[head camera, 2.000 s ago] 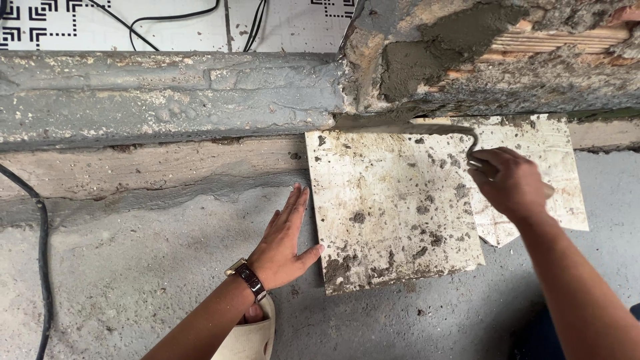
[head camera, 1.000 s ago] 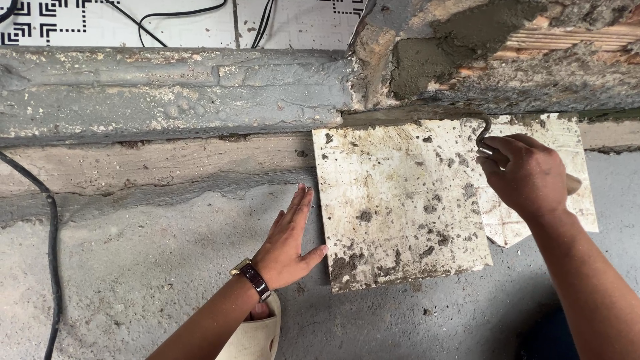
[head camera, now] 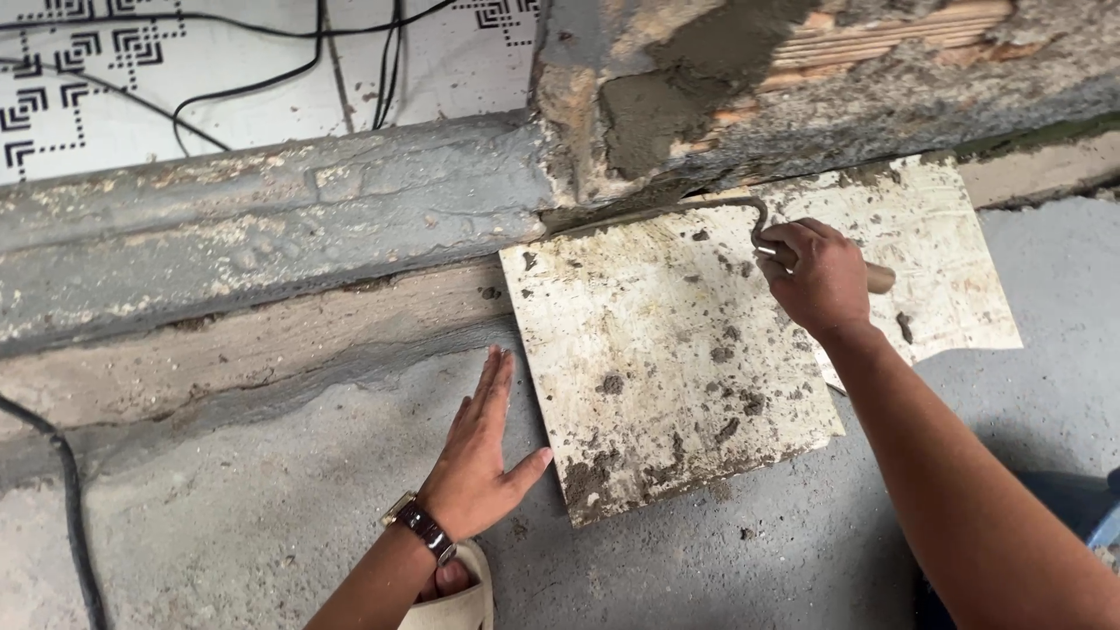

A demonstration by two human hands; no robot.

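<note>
My right hand (head camera: 818,273) grips the wooden handle of a trowel (head camera: 758,214) with a bent metal neck. Its narrow blade lies along the top edge of a mortar-spotted pale board (head camera: 656,350), against the base of the wall. A second pale board (head camera: 936,254) sits to the right, under my right forearm and hand. My left hand (head camera: 477,455), wearing a watch at the wrist, is spread flat beside the first board's left edge, its thumb at that edge. Fresh grey mortar (head camera: 647,114) coats part of the broken wall above the blade.
A grey painted ledge (head camera: 262,219) runs left from the wall corner, with patterned tiles (head camera: 254,70) and black cables (head camera: 254,87) behind it. A thick black cable (head camera: 70,490) lies at left on the concrete floor. A sandal (head camera: 468,595) and a blue object (head camera: 1063,507) are near the bottom.
The view has tilted somewhat. My right hand stays on the trowel handle, and my left hand stays spread beside the board.
</note>
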